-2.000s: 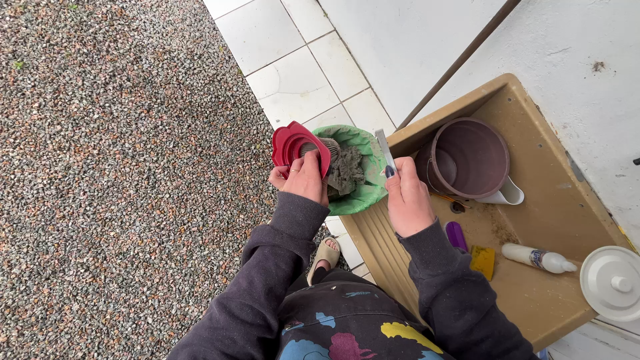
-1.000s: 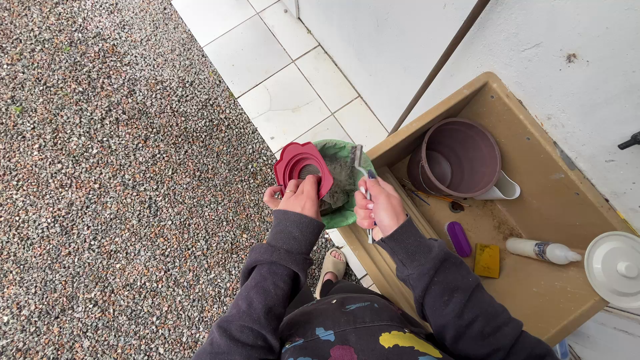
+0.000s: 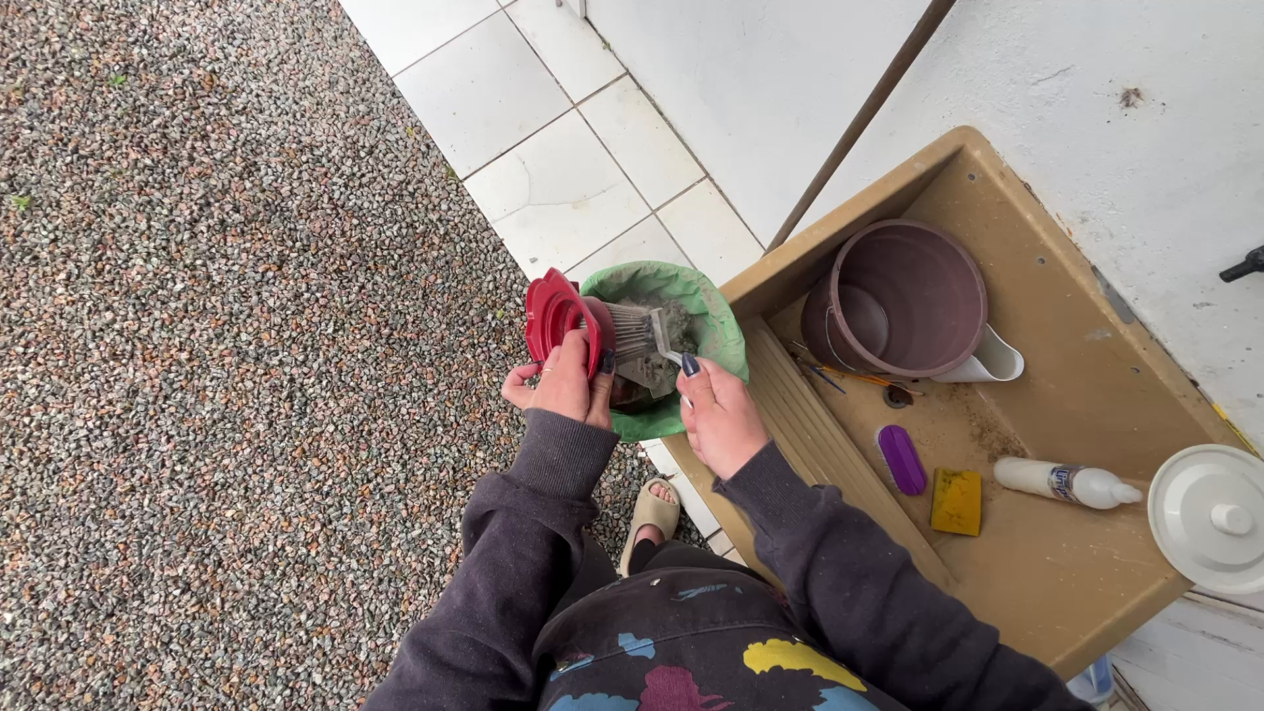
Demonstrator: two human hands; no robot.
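My left hand (image 3: 565, 385) grips a red cup-like piece with a wavy rim (image 3: 555, 314), tilted on its side with its wide mouth facing left. In my right hand (image 3: 719, 413) is the handle of a wire-bristled brush (image 3: 637, 332); its bristles point left and touch or nearly touch the red piece's narrow end. Both are over a bin lined with a green plastic bag (image 3: 723, 326), which holds grey dusty debris (image 3: 679, 321). The red piece and my left fingers hide part of the bin and the bristle tips.
To the right stands a tan utility sink (image 3: 1047, 592) holding a brown bucket (image 3: 948, 286), a white jug (image 3: 992, 357), a purple brush (image 3: 902, 460), a yellow sponge (image 3: 956, 502) and a plastic bottle (image 3: 1066, 482). A white lid (image 3: 1210, 518) lies at its edge. Gravel (image 3: 247, 346) spreads left.
The red piece has tipped from facing up toward its side. My right hand has turned the brush, so its bristles now lie against or near the red piece.
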